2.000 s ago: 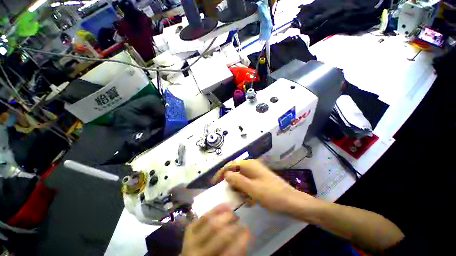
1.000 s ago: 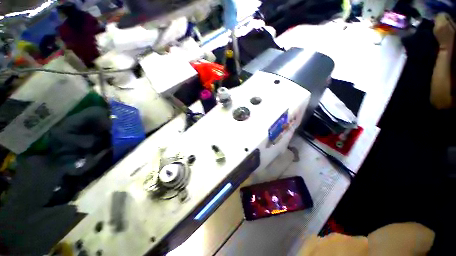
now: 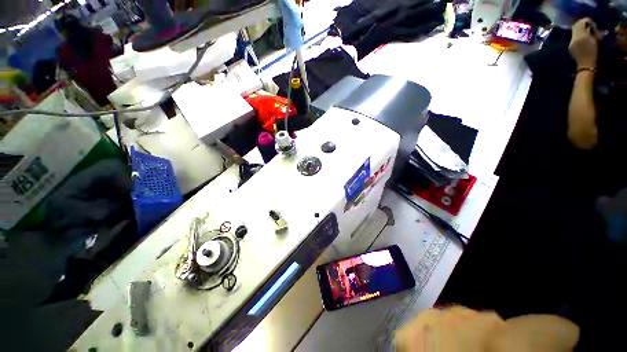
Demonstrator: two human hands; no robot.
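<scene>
The white sewing machine head (image 3: pixel 261 199) runs diagonally across the view, with a dark control panel (image 3: pixel 278 282) and lit screen strip on its front. A black smartphone (image 3: pixel 366 276) with a lit screen lies on the machine bed beside the panel. My right hand (image 3: pixel 450 330) is blurred and cut off by the bottom edge, below and right of the phone; its fingers and anything in them cannot be made out. My left hand is not in view. The needle area is out of the picture.
A red tray (image 3: pixel 447 196) with papers and dark cables sits right of the machine. A blue basket (image 3: pixel 155 180) and dark cloth (image 3: pixel 75 199) lie at left. Another person's arm (image 3: pixel 584 96) shows at upper right.
The view has shifted right and closer to the machine. My hands have left the light piece's area; the piece and my left hand are out of the picture. The phone is uncovered.
</scene>
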